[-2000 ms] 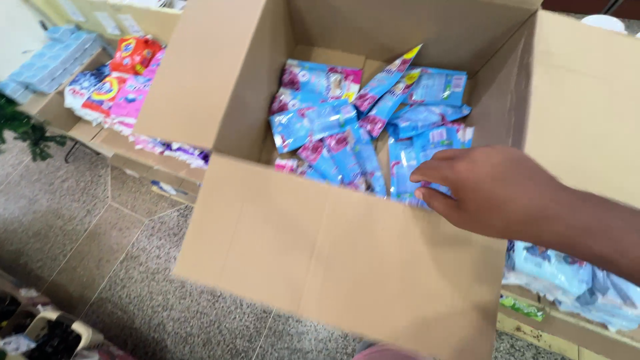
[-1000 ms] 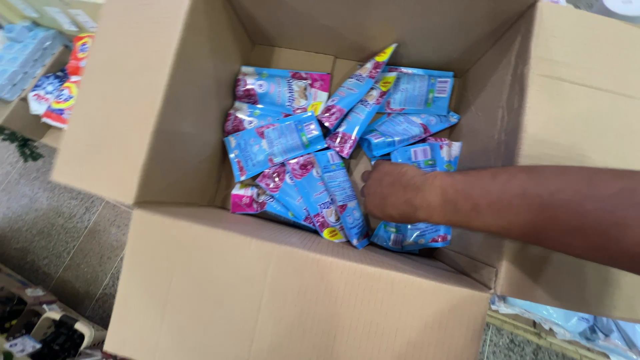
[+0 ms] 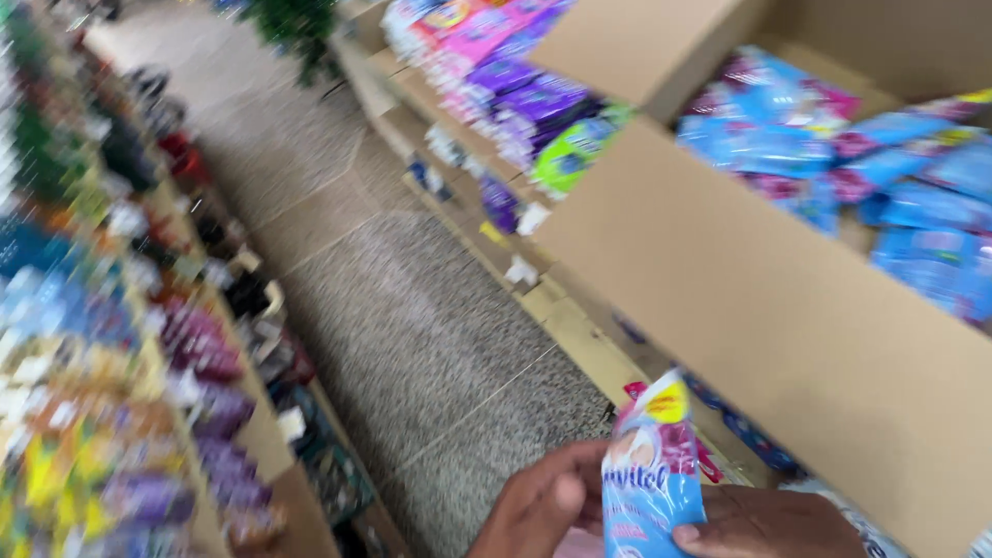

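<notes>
A blue and pink Suavitel pouch (image 3: 651,473) is upright in front of me, below the near flap of an open cardboard box (image 3: 783,310). My right hand (image 3: 763,521) grips its right side, thumb on the front. At its left edge is my left hand (image 3: 542,496), fingers partly bent and some hidden behind the pouch; whether it grips is unclear. Several like pouches (image 3: 775,139) lie jumbled inside the box at the upper right.
A shelf with purple packs (image 3: 542,101) and a green pack (image 3: 577,155) runs beside the box. Blurred shelves of colourful goods (image 3: 116,434) line the left. Between them lies a speckled floor aisle (image 3: 403,294). Green artificial foliage (image 3: 294,31) is at the top.
My right hand has left the inside of the box and now holds a pouch outside it. My left hand has come into view. The view has swung left.
</notes>
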